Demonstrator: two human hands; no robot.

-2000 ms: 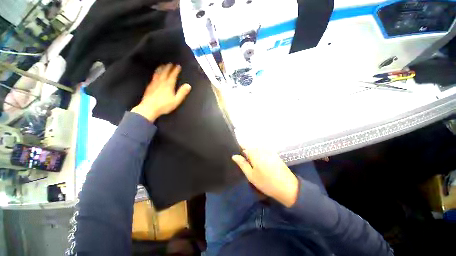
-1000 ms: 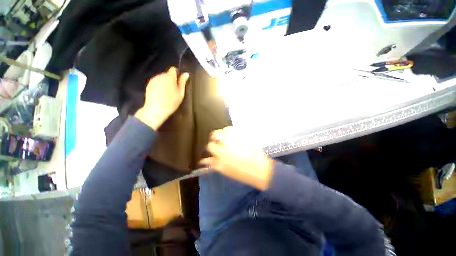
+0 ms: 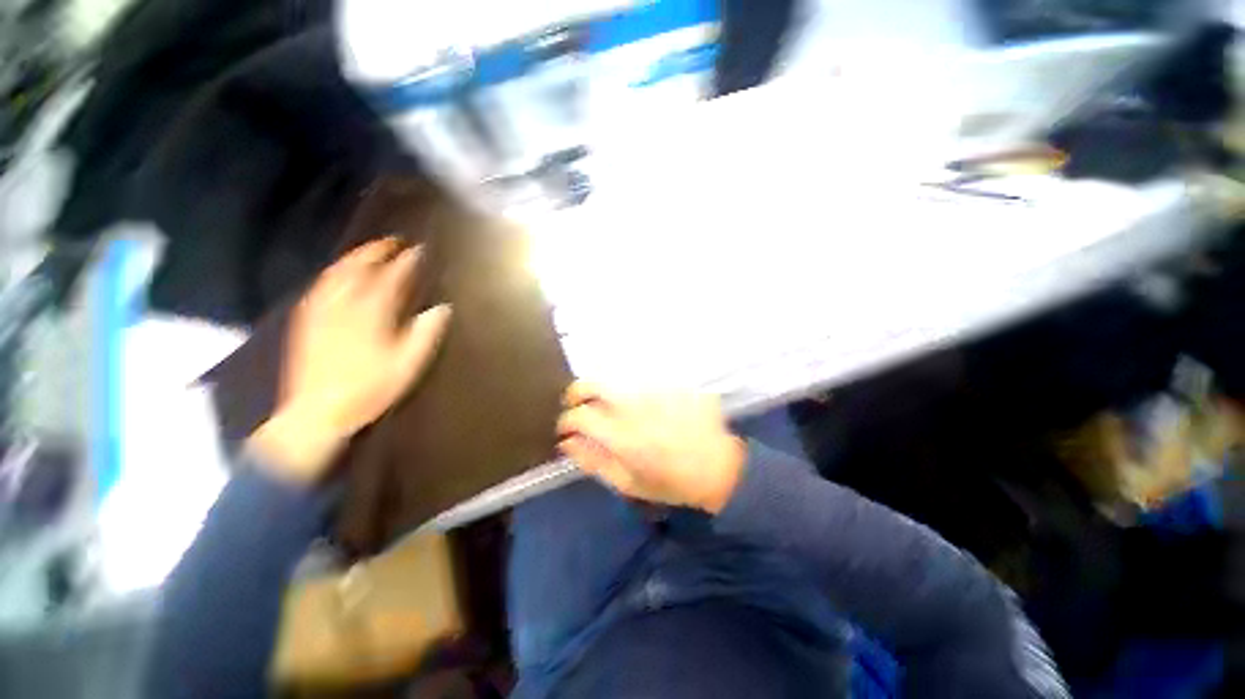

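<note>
The picture is blurred. A dark brown to black garment piece (image 3: 478,369) lies on the white sewing table (image 3: 765,273), left of and under the sewing machine head (image 3: 519,68). My left hand (image 3: 355,341) rests on the cloth with its fingers apart, thumb pointing right. My right hand (image 3: 649,440) is at the cloth's right edge near the front table edge, its fingers curled at the cloth; whether they pinch it is hard to tell. The presser foot area (image 3: 546,178) is a blur at the cloth's upper right.
Snips with a yellowish handle (image 3: 1017,164) lie on the table at the right. Blue tape (image 3: 120,369) runs along the left part of the table. A cardboard box (image 3: 376,615) is below the front edge. My jeans (image 3: 574,560) are under the table edge.
The whole view has shifted and blurred. My left hand has moved down from the machine and its fingers have spread flat on the cloth. My right hand is now at the cloth's right edge.
</note>
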